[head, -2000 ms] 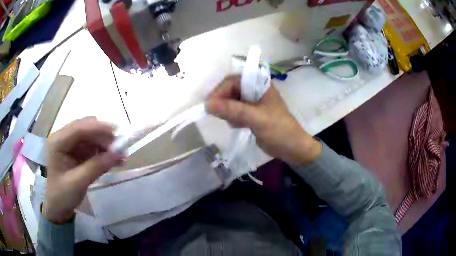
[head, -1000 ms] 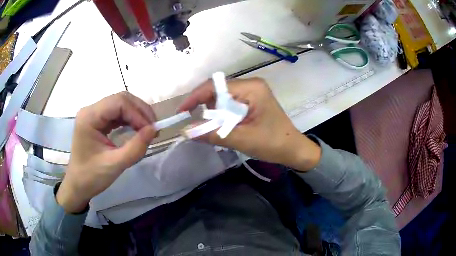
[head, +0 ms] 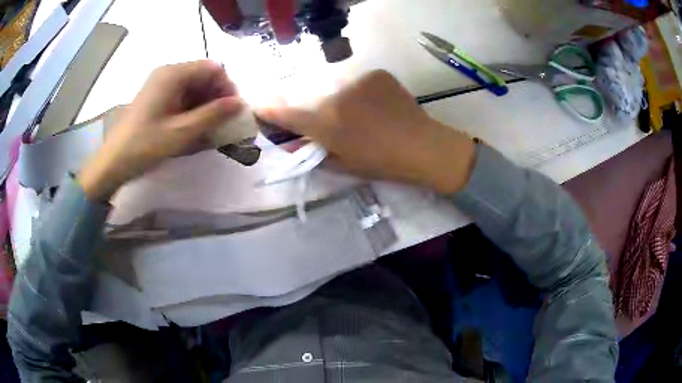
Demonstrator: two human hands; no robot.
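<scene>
My left hand (head: 183, 108) pinches the end of a beige-grey band piece (head: 235, 129) near the sewing machine (head: 299, 22). My right hand (head: 359, 127) is blurred and holds white tape pieces (head: 299, 166) under its fingers. The fingertips of both hands are close together, just in front of the needle area; what lies between them is blurred. Finished bands (head: 262, 258) lie overlapping along the near table edge, with white tape at their right ends.
Waiting bands (head: 93, 75) fan out at far left. Thread snips (head: 464, 63) and green-handled scissors (head: 579, 82) lie at right, beside a speckled bundle (head: 621, 71) and a yellow item (head: 662, 75). A red-and-white checked cloth (head: 650, 239) lies on the pink surface (head: 606, 187).
Both hands have moved up toward the needle area. My left hand has gone from a white tape piece to a band end. The view has shifted, so the snips and scissors sit further right.
</scene>
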